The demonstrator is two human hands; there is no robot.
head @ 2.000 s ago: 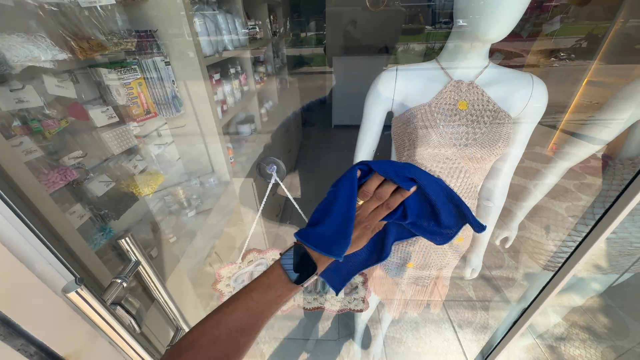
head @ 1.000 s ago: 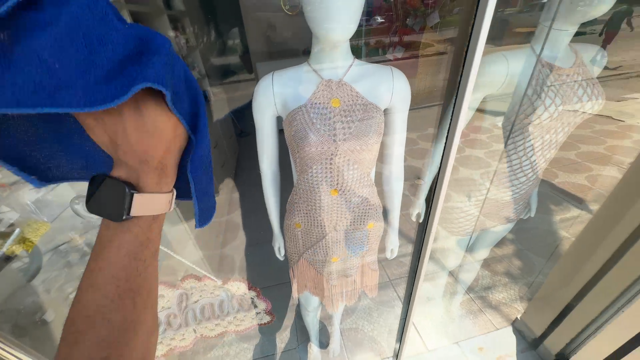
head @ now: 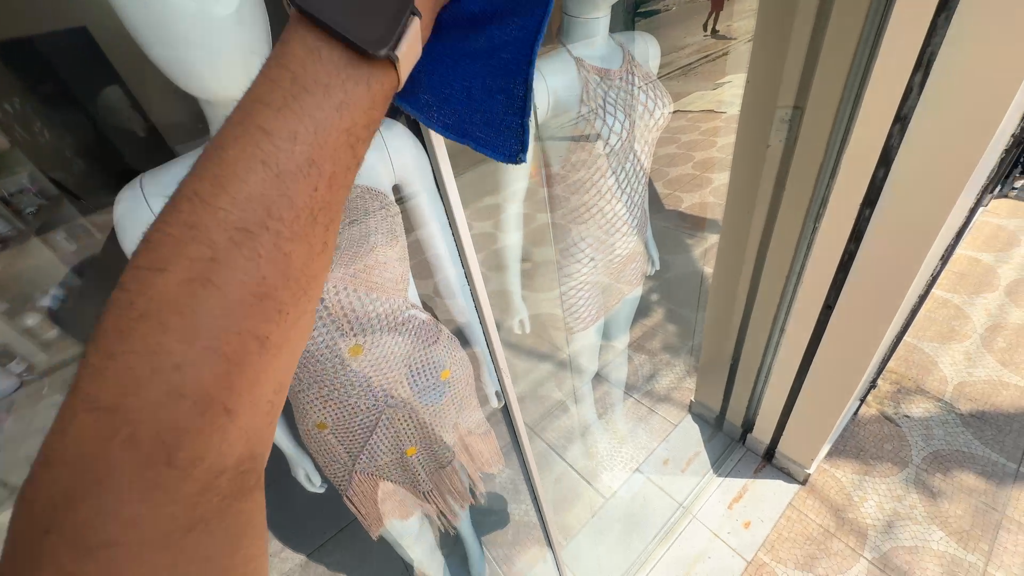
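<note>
My left arm crosses the left half of the view from the bottom left, with a dark smartwatch (head: 360, 22) on the wrist. Only a sliver of my left hand (head: 433, 11) shows at the top edge; its fingers are hidden. From it a blue cloth (head: 484, 80) spreads over the upper part of the glass pane (head: 632, 448). Behind the glass, a white mannequin wears a fringed knit dress (head: 384, 384) with yellow spots, partly covered by my forearm. A netted dress (head: 612, 192) on a mannequin figure appears to the right. My right hand is out of view.
A slim light frame strip (head: 488, 344) runs down between the glass sections. Beige frame posts (head: 872, 240) with dark grooves stand at the right, above a pale tiled sill (head: 740, 488). Patterned paving (head: 944, 368) lies outside. A person's legs (head: 713, 18) show at the top.
The view has swung right and down toward the glass edge and paving. My left hand and the blue cloth, at the upper left one second ago, are now at the top middle.
</note>
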